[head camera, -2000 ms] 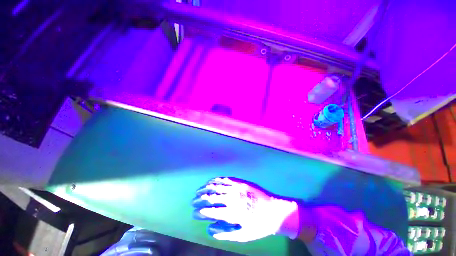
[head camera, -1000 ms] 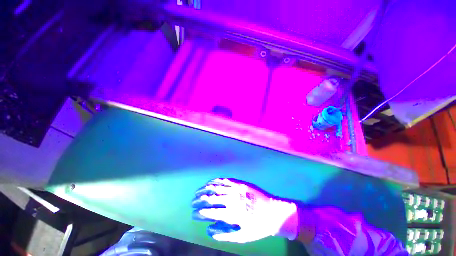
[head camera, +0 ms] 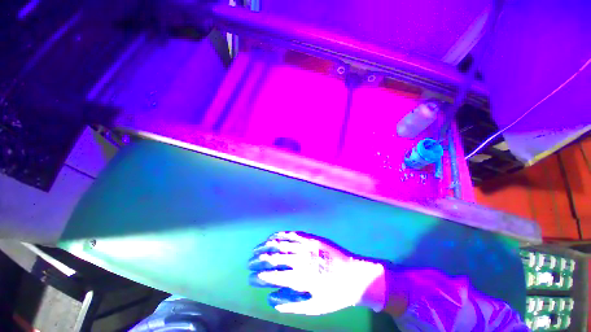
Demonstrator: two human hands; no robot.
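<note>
My right hand (head camera: 317,272) wears a white glove with blue fingertips. It rests palm down on the green-teal mat (head camera: 194,201), fingers pointing left and slightly apart, with nothing visible in it. What lies under the palm is hidden. My left hand is not in view. Beyond the mat's metal edge is the magenta-lit bed (head camera: 298,104), with no boards visible on it. A teal pot (head camera: 424,154) stands at its right end, beside a pale cylindrical container (head camera: 418,119).
Green boards with pale parts (head camera: 548,271) sit in a dark-framed tray at the lower right. A thin pale line (head camera: 528,110) hangs at upper right. Orange-red flooring (head camera: 525,194) shows beyond. Bluish-grey fabric (head camera: 175,316) shows at the bottom edge.
</note>
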